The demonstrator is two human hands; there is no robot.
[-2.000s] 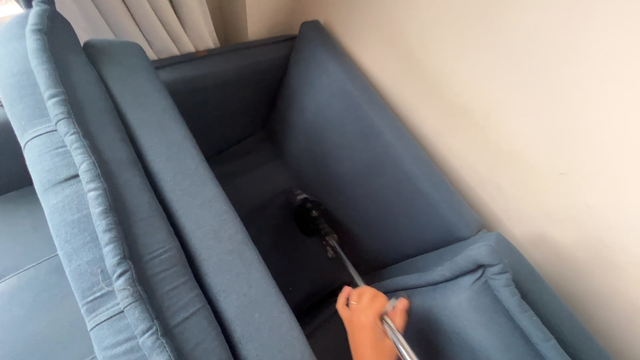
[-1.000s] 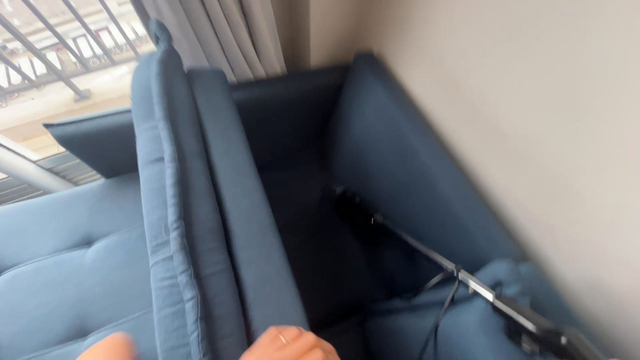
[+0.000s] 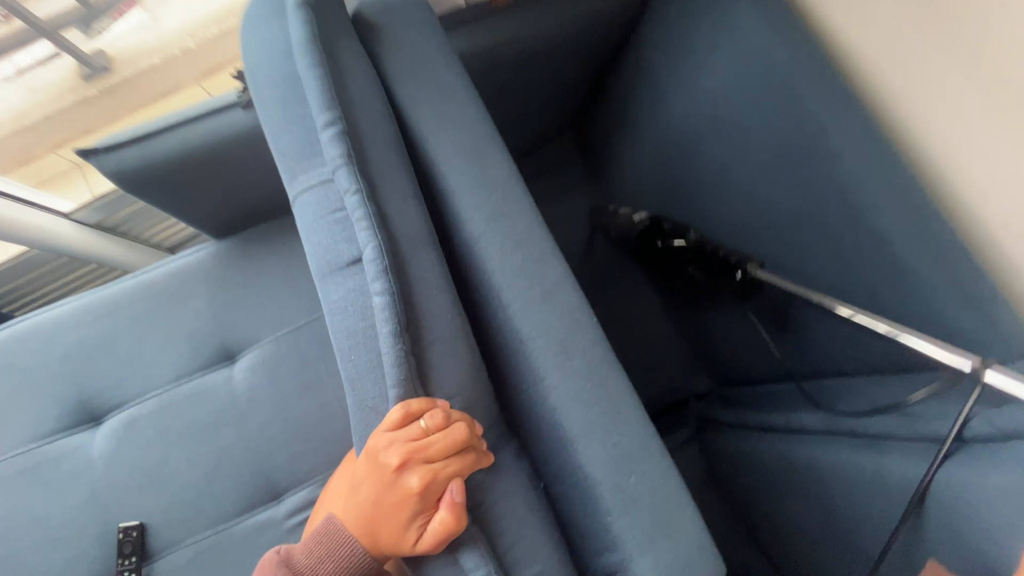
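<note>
My left hand (image 3: pixel 420 476), wearing a ring, grips the piped edge of an upright blue sofa cushion (image 3: pixel 316 200). Directly right of that cushion runs a long padded blue sofa panel (image 3: pixel 512 240). Farther right, a metal tube (image 3: pixel 888 328) with a black end piece (image 3: pixel 680 248) leans into the dark recess of the sofa; nothing visible holds it. From the tube hangs a black cord (image 3: pixel 920 492). My right hand is not discernible; small patches of skin at the bottom right edge are too cropped to identify.
A black remote control (image 3: pixel 130 548) lies on the tufted blue seat (image 3: pixel 200 400) at lower left. Another blue sofa section (image 3: pixel 192 168) stands by the window. A pale wall (image 3: pixel 944 96) borders the sofa at right.
Two seconds ago my left hand was on the metal tube; now it grips the cushion edge. The tube now slants toward the right edge of the view.
</note>
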